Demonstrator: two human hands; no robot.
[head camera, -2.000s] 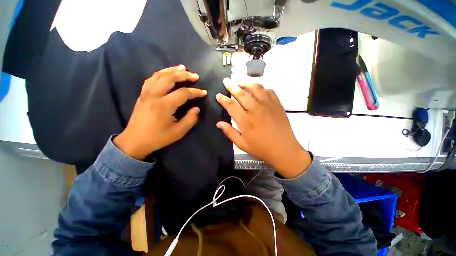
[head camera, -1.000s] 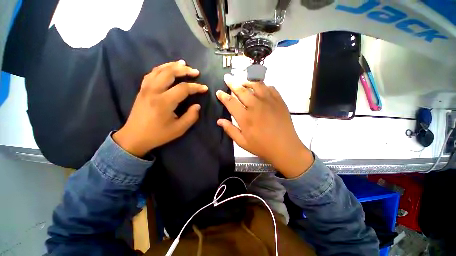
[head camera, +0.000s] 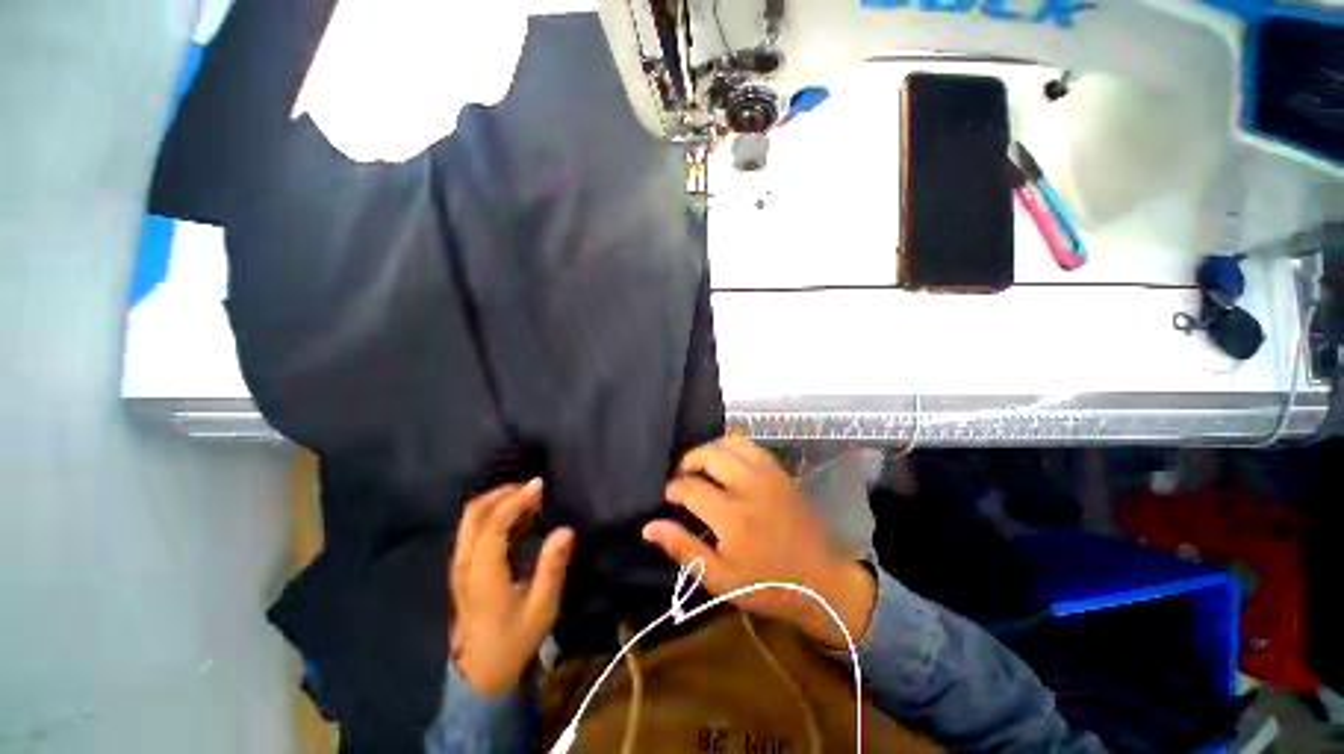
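The dark cloth (head camera: 575, 280) lies on the white tabletop and hangs over its front edge into the lap. Its straight right edge runs down from the presser foot (head camera: 696, 170) of the white sewing machine (head camera: 826, 33). My left hand (head camera: 504, 582) is at the lap on the hanging cloth, thumb and fingers apart. My right hand (head camera: 752, 523) is just below the table edge at the cloth's right border, fingers bent over it; whether they pinch it is unclear. The tension assembly (head camera: 752, 111) is right of the needle area.
A black smartphone (head camera: 957, 184), pink and blue pens (head camera: 1050, 209) and a small dark round item (head camera: 1232, 332) lie on the right of the table. A ruler (head camera: 1032, 420) runs along the front edge. A white cable (head camera: 781, 586) loops over my brown top. A blue crate (head camera: 1150, 601) stands lower right.
Both hands have moved from beside the presser foot down towards the lap, past the table edge. The view has shifted, showing more of the cloth and table front.
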